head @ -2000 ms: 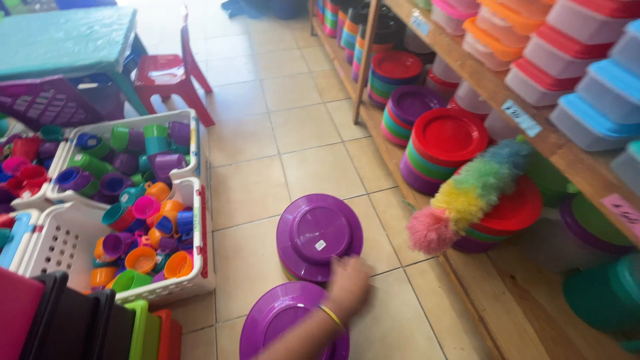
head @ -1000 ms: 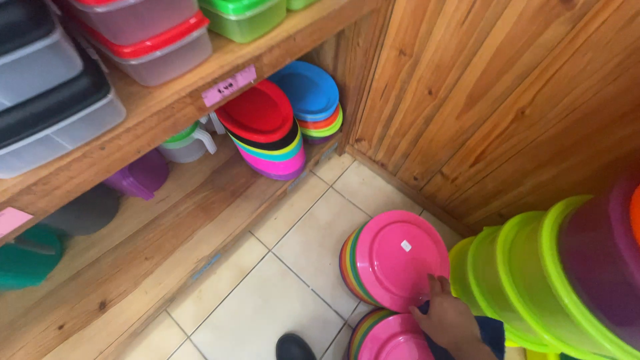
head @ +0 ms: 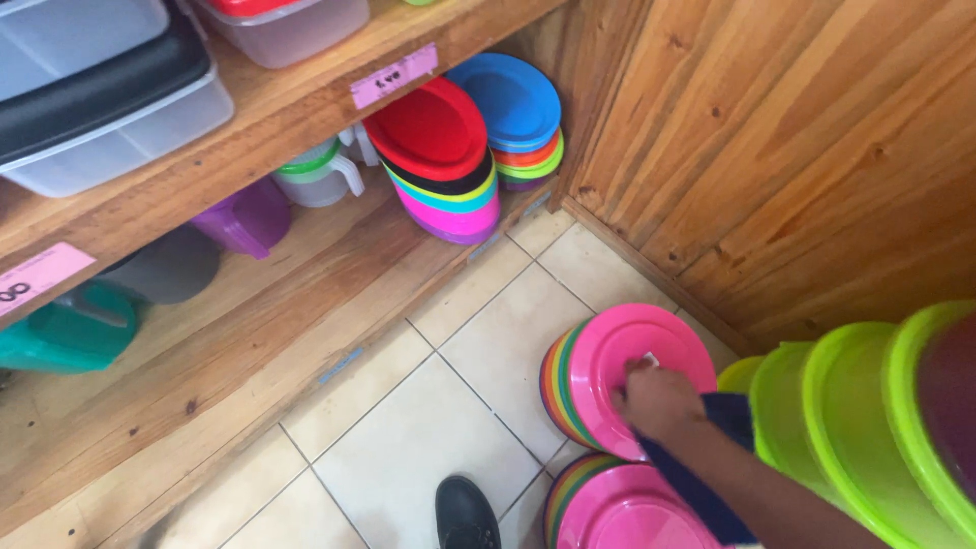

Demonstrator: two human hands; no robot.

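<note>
My right hand (head: 659, 400) reaches in from the lower right, bent fingers over the middle of a pink plastic plate (head: 598, 362) beside a small white sticker (head: 650, 357). Whether the fingertips grip anything is unclear. That plate tops a tall stack of plates in several colours on the tiled floor. Nearer me, a second stack has another pink plate (head: 633, 518) on top, partly cut off by the lower edge. Dark blue cloth (head: 698, 480) shows along my forearm. My left hand is out of view.
Lime-green plastic tubs (head: 846, 389) stand at the right, by a wooden panel wall (head: 762, 152). On the left, a wooden shelf (head: 267, 130) holds lidded containers. Below it are jugs, a red-topped stack (head: 435, 126) and a blue-topped stack (head: 511, 95). A black shoe (head: 465, 511) is at the bottom.
The view has swung from purple plates and cup baskets to this corner. Since one second ago, my right hand has moved from the pink plate's rim to its middle, near the sticker.
</note>
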